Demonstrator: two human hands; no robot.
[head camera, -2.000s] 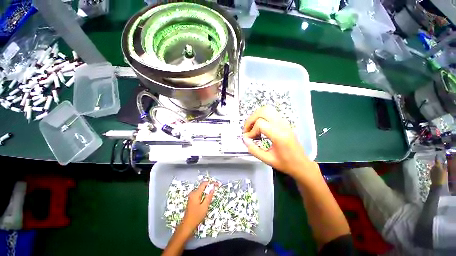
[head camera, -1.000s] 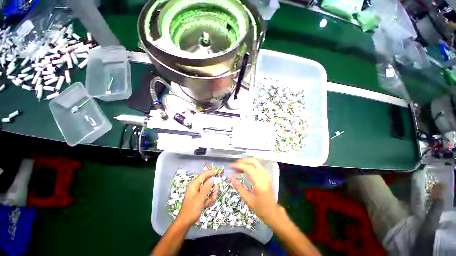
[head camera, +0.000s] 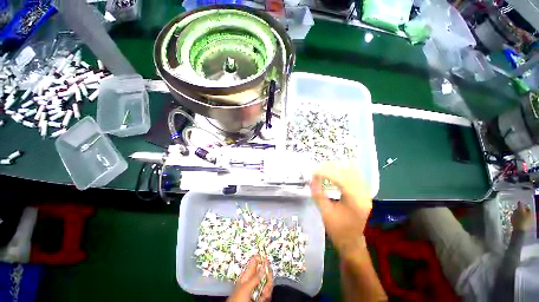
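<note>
The near tub (head camera: 184, 248) is a translucent white rectangle with a heap of small white-and-green pieces (head camera: 236, 239). My left hand (head camera: 255, 280) is at the tub's front edge, its fingers closed around some small pieces. My right hand (head camera: 343, 200) is at the right end of the pale work head (head camera: 248, 174), in front of the far tub. Its thumb and fingertips are close together beside a small white thing, but glare hides whether they hold it. The far tub (head camera: 367, 141) also holds a heap of small pieces.
The bowl feeder (head camera: 224, 88) stands behind the work head, with tubes and cables at its left. Two clear boxes (head camera: 121, 115) and a pile of white cylinders (head camera: 53, 88) lie left. A flat black thing (head camera: 460, 144) lies right. Another person's hand (head camera: 522, 218) is at far right.
My right hand has moved from the near tub up to the work head's right end. My left hand has moved down towards the tub's front edge. The view has shifted slightly.
</note>
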